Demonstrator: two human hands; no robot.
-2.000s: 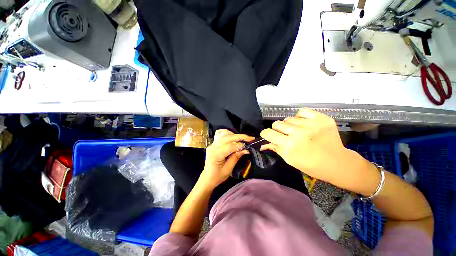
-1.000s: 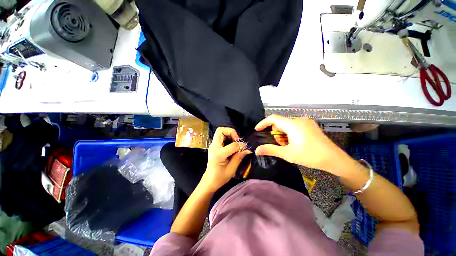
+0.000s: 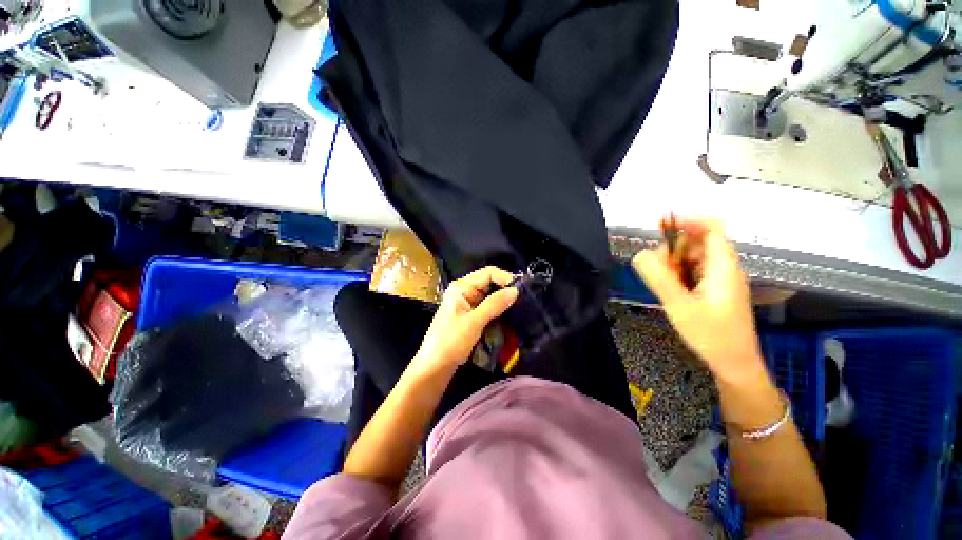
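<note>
A black garment (image 3: pixel 475 116) lies over the table and hangs across its front edge to my lap. My left hand (image 3: pixel 469 314) pinches the garment's gathered end between thumb and fingers. Pale thin thread (image 3: pixel 539 271) curls loosely at that end, beside my fingertips. My right hand (image 3: pixel 696 280) is raised off the garment to the right, near the table edge, blurred. It holds a small dark and orange tool (image 3: pixel 671 232), perhaps thread snips. A yellow and red item (image 3: pixel 511 348) shows beneath my left hand at my lap; I cannot tell what it is.
A sewing machine (image 3: pixel 897 42) is at the right, with red-handled scissors (image 3: pixel 921 224) beside it. A grey machine housing (image 3: pixel 200 47) is at the left. A blue crate (image 3: pixel 280 464) with plastic bags is below left; another blue crate (image 3: pixel 897 422) is below right.
My right hand has left the garment and moved right and up with the small tool. My left hand still pinches the garment end. The view has shifted, and loose thread now shows.
</note>
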